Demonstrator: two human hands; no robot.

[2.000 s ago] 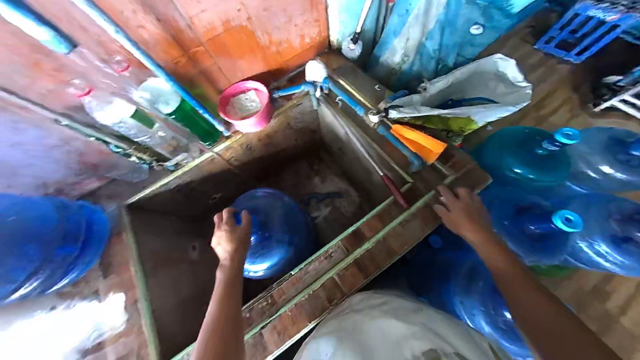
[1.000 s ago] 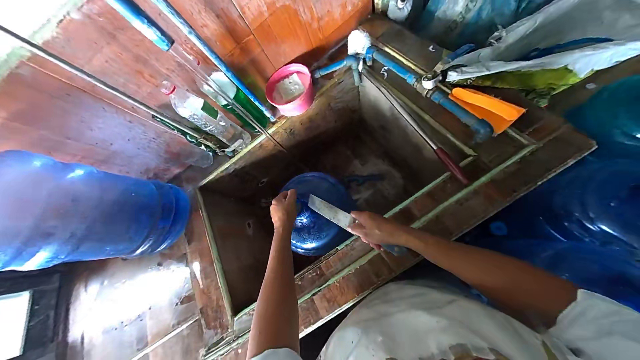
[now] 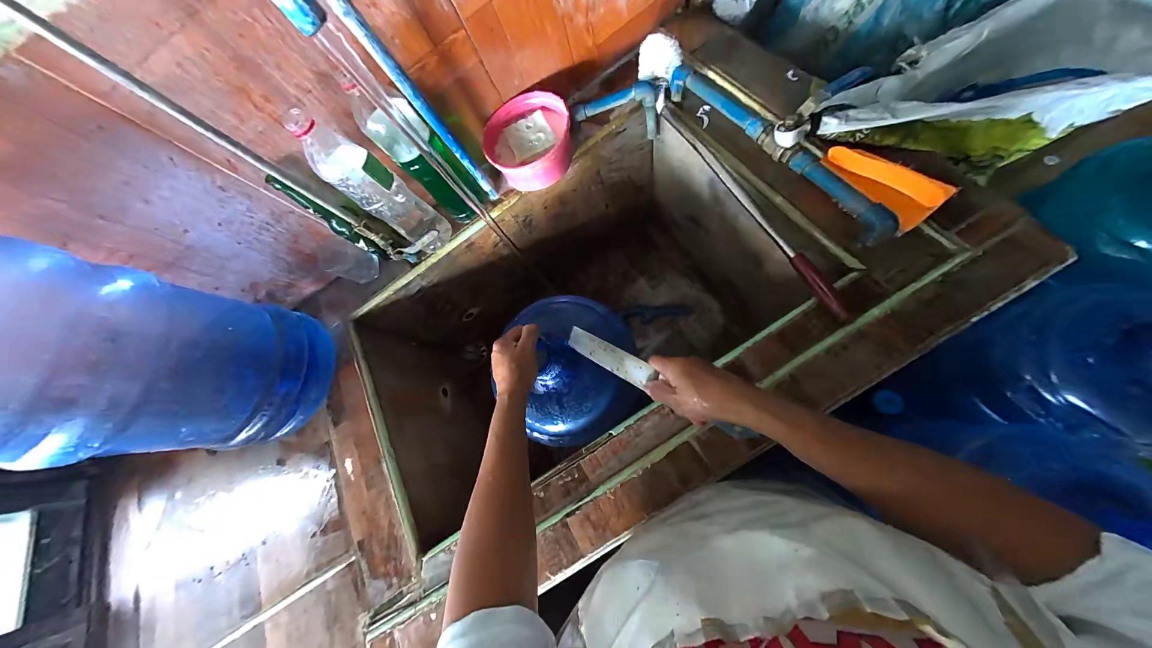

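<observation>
A round blue plastic water jug (image 3: pixel 580 387) stands in a tiled basin (image 3: pixel 396 441). My left hand (image 3: pixel 515 362) is closed at the jug's top, on what looks like its neck, which the fingers mostly hide. In my right hand (image 3: pixel 697 389) is a knife with a flat, pale blade (image 3: pixel 612 357), whose tip points at the jug's top, a little right of my left fingers. Whether the blade touches the jug cannot be told. Part of the handle shows below the right hand.
Blue pipes (image 3: pixel 733 103) and an orange plastic piece (image 3: pixel 886 187) lie along the basin's far right edge. A red-handled rod (image 3: pixel 819 286) leans there. Behind stand a pink bucket (image 3: pixel 529 144) and plastic bottles (image 3: pixel 360 175). Large blue jugs flank the basin, one at left (image 3: pixel 162 351).
Two seconds ago my right hand rested empty on the basin's ledge; now it holds the knife over the jug. My left hand stays at the jug's top. The view has shifted.
</observation>
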